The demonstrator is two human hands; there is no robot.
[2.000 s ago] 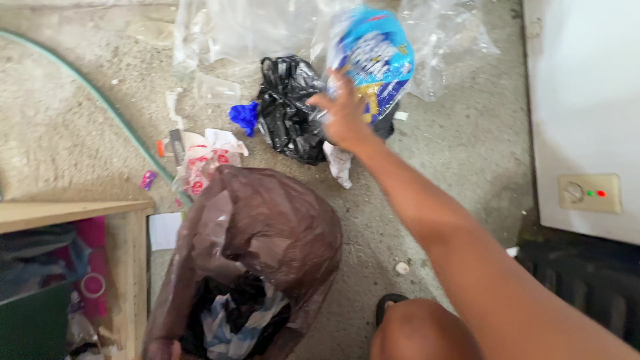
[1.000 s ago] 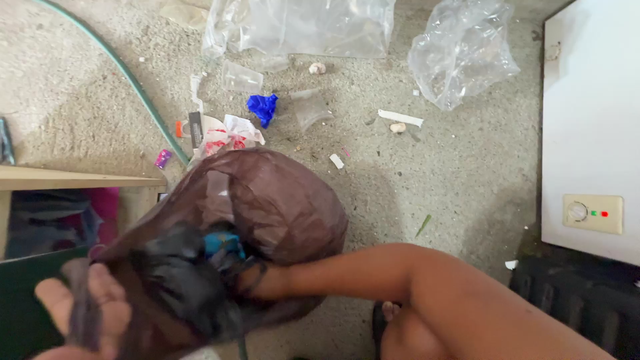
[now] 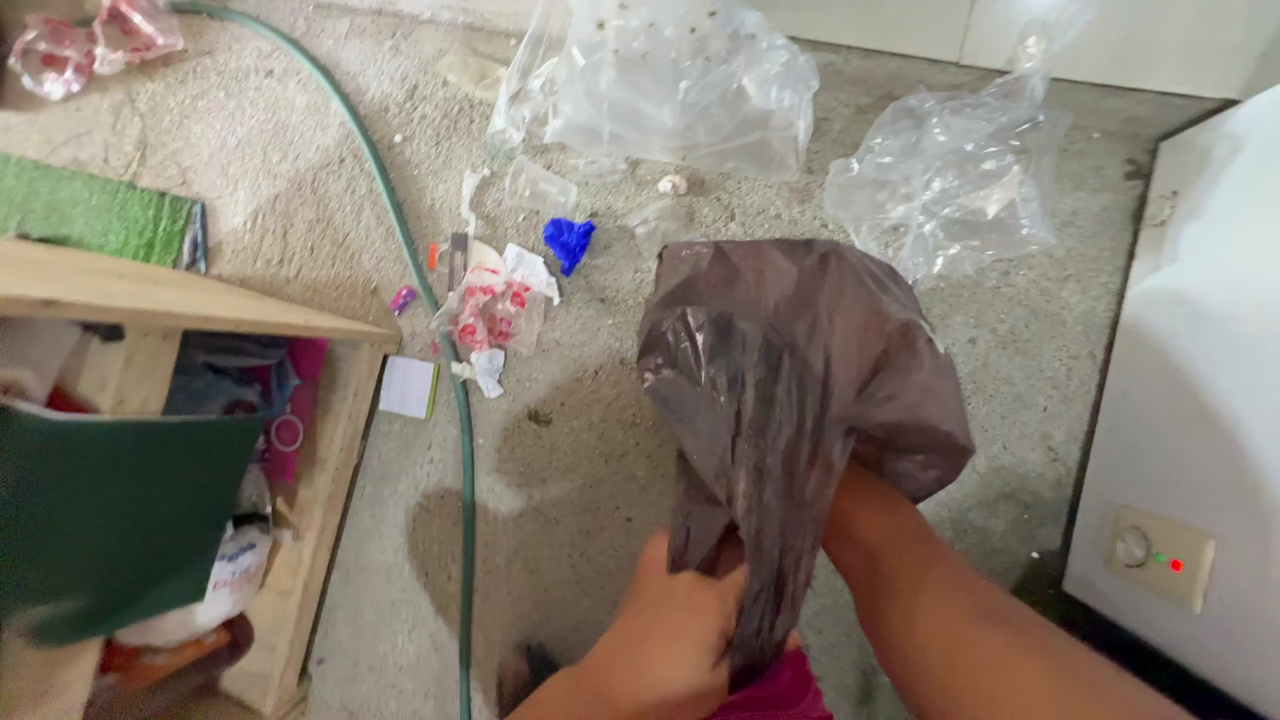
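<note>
A full, dark brown plastic bag (image 3: 800, 340) is held up over the concrete floor, in the middle of the view. My left hand (image 3: 680, 600) grips its gathered lower part, with the fingers partly in the folds. My right hand is hidden behind the bag; only the wrist and forearm show at its lower right side, so its fingers cannot be judged. Left of the bag lie a crumpled blue wrapper (image 3: 570, 245) and a clear plastic wrapper with red print (image 3: 495, 310). Beyond it are a large clear plastic bag (image 3: 690, 90) and a crumpled clear plastic bag (image 3: 950, 180).
A green hose (image 3: 465, 500) runs along the floor at left. Beside it stands a wooden crate (image 3: 330, 520) with a dark green panel (image 3: 120, 510) and mixed items. A white appliance (image 3: 1190, 380) with a dial stands at right. A small notepad (image 3: 408, 387) lies near the crate.
The black bag and the blue package were on the floor and in my right hand; neither shows now. The brown bag has moved right and is lifted, with its opening no longer in sight.
</note>
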